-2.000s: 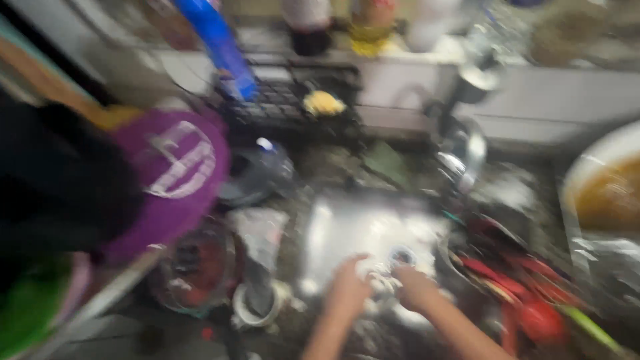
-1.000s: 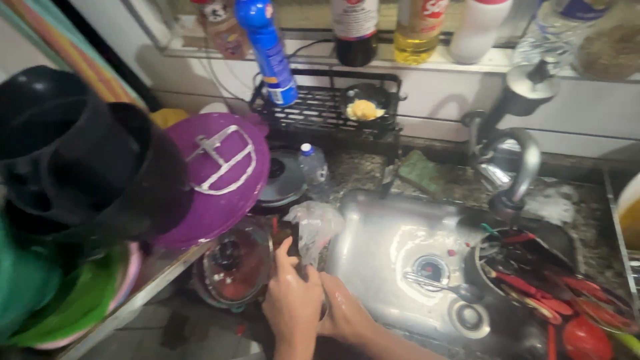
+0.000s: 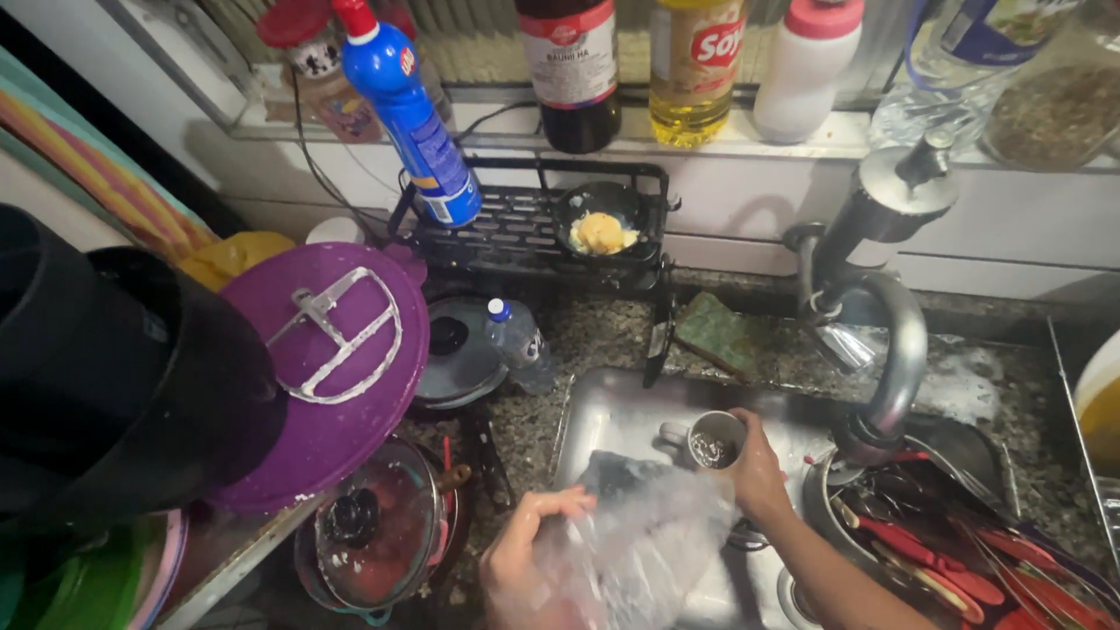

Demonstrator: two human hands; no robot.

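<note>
My right hand [image 3: 759, 468] grips a light-coloured mug [image 3: 716, 439] over the steel sink [image 3: 604, 420]; its inside looks wet. My left hand [image 3: 525, 547] is at the lower middle, its fingers on a blurred, clear plastic bag [image 3: 643, 547]. A dark part shows at the bag's upper end. The bag hides much of the left palm and part of the sink. To the right of my right forearm, a metal pot [image 3: 818, 516] in the sink holds several red-handled utensils [image 3: 927, 551]. The curved metal faucet [image 3: 906, 350] stands above the pot.
A green sponge [image 3: 713, 332] lies behind the sink. Left of it are a small clear bottle [image 3: 522, 341], a lidded pan [image 3: 455, 372], a glass-lidded pot [image 3: 376, 525] and a purple lid [image 3: 350, 350] with a mixer paddle. A black rack [image 3: 516, 219] holds a blue bottle [image 3: 416, 122] and a small bowl [image 3: 604, 227].
My right hand has moved right, over the sink, and now holds the mug. My left hand is now at the clear bag, which stood beside the glass-lidded pot a second ago.
</note>
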